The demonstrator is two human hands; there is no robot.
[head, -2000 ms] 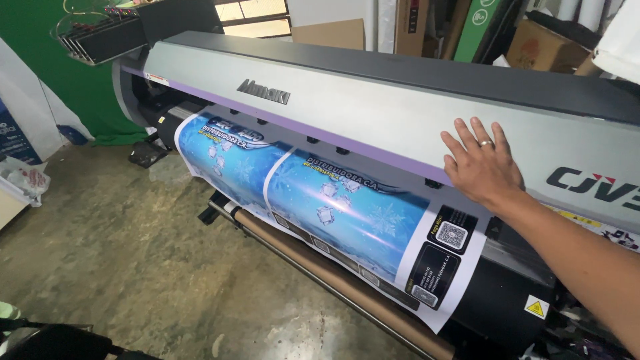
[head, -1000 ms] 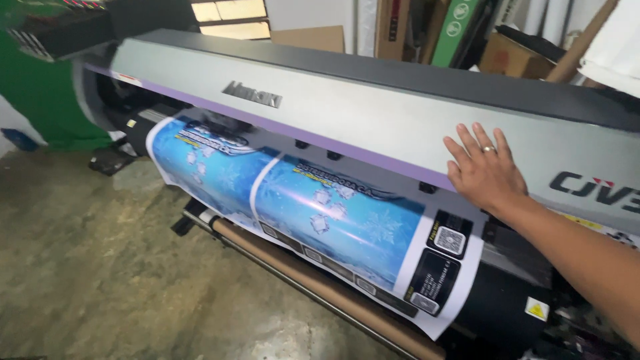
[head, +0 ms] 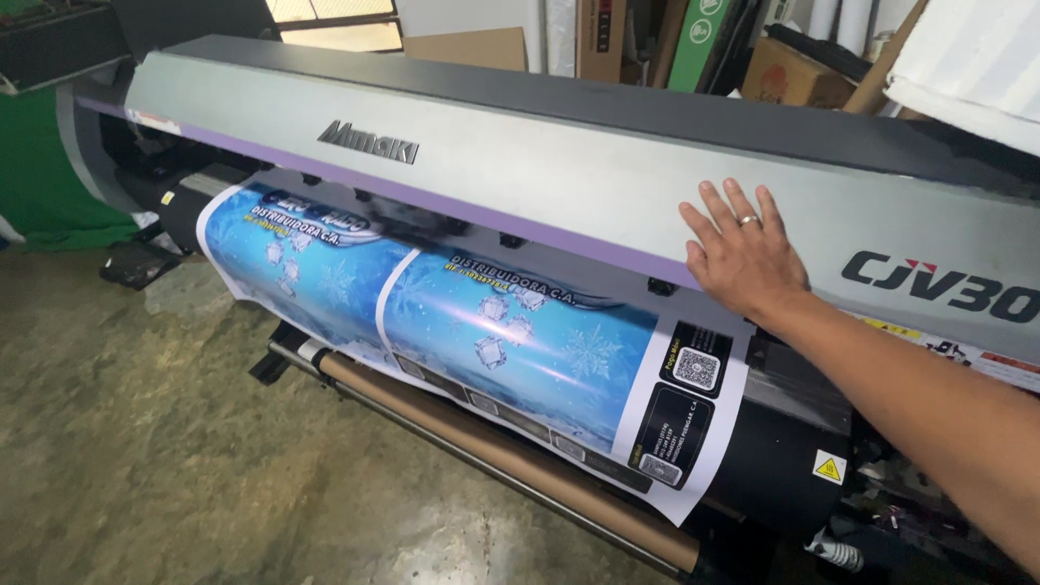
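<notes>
My right hand [head: 743,248], with a ring on one finger, lies spread on the grey front cover [head: 520,191] of a Mimaki wide-format printer, left of the model lettering. It holds nothing. Below the cover a printed sheet [head: 520,349] with blue panels of ice cubes and snowflakes hangs over the black curved platen [head: 780,439]. Small black panels with printed codes and writing run along its right side and lower edge. Under the sheet a brown cardboard roll [head: 504,455] sits along a metal bar. My left hand is out of view.
Behind the printer stand a cardboard box [head: 792,73], upright cartons [head: 600,36] and a green panel [head: 695,45]. A white roll [head: 971,73] juts in at the upper right. Green fabric [head: 36,162] hangs at the left, beside a dark bag [head: 136,262] on the concrete floor [head: 203,439].
My right hand stays spread on the cover. The printed sheet shows no plain change.
</notes>
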